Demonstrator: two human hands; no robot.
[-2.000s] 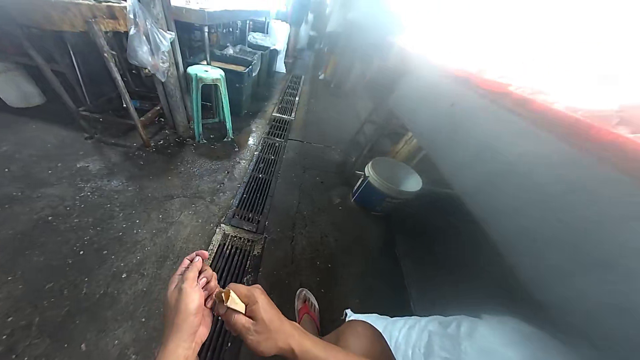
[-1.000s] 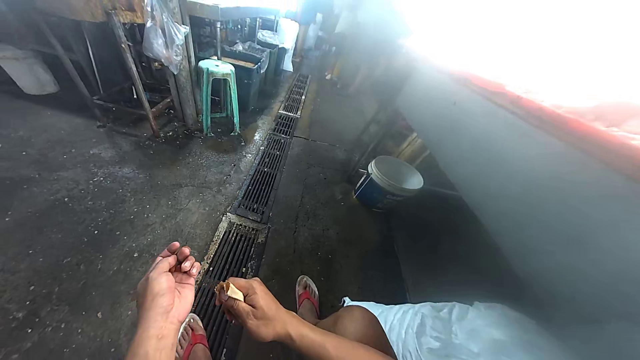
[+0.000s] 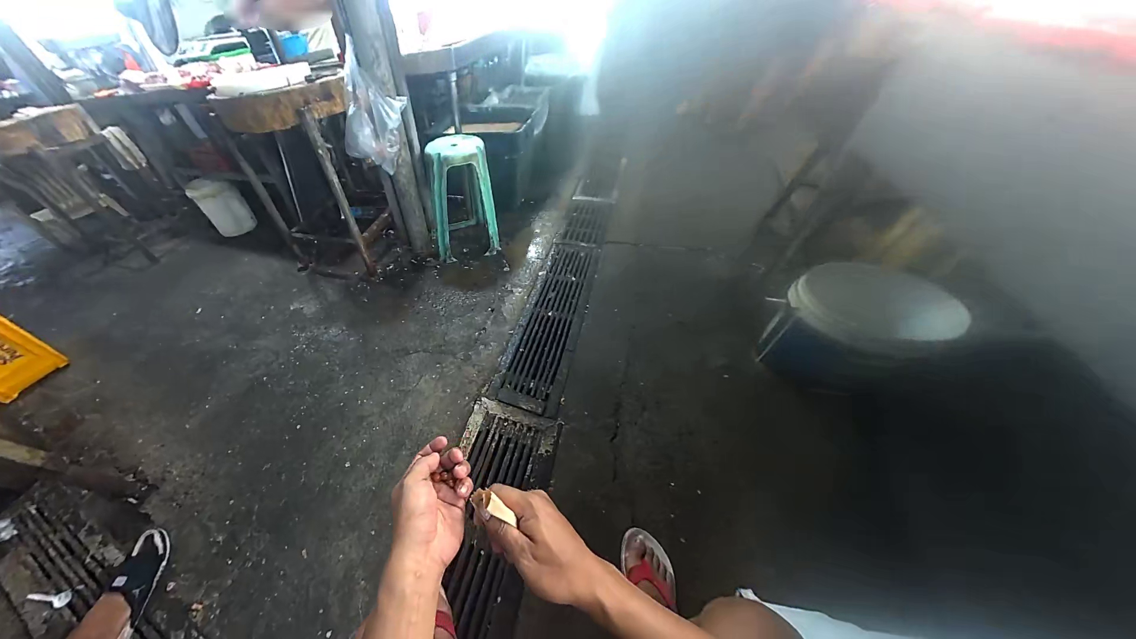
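My left hand (image 3: 429,506) is palm up with its fingers curled around several small reddish-brown pieces, too small to name. Close to its right, my right hand (image 3: 537,541) grips a pale, folded object (image 3: 495,508) with a brown edge, perhaps a small paper packet; its thumb and fingers cover most of it. Both hands are held above the metal drain grating (image 3: 497,470).
A green plastic stool (image 3: 460,160) stands beside a wooden post. Right of the drain is a white-and-blue bucket (image 3: 874,306). Wooden tables (image 3: 275,105), a white pail (image 3: 222,206) and a yellow object (image 3: 27,359) lie left. Another person's shoe (image 3: 142,568) shows at lower left.
My hands were apart one second ago and are now close together. The view has swung left, bringing the yellow object and another person's foot into sight.
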